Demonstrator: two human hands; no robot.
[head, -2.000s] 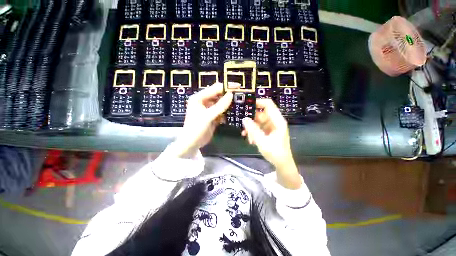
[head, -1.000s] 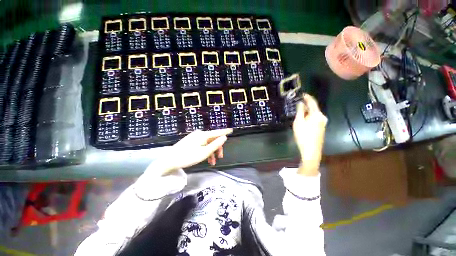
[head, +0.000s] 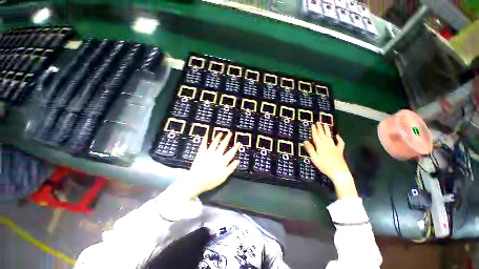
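A black phone tray (head: 247, 175) lies on the green bench in front of me, turned slightly, with three rows of keypad phones (head: 266, 116) with gold-edged screens. My left hand (head: 211, 162) lies palm down over the bottom row, left of the middle, fingers spread, covering parts of the phones there. My right hand (head: 326, 153) lies palm down over the right end of the tray, fingers spread, covering parts of the phones there. Neither hand shows anything held. Whether the fingers press on the phones cannot be told.
Ridged stacked trays (head: 79, 97) and a clear tray (head: 123, 121) stand at left. Another tray of phones (head: 26, 55) is at far left. A pink fan (head: 404, 135), a power strip (head: 437, 202) and cables are at right. A tray of pale items (head: 344, 14) is at the top.
The phone in my right hand is no longer held. Both hands now lie flat over the tray. The view has shifted and tilted, showing more of the bench's far side.
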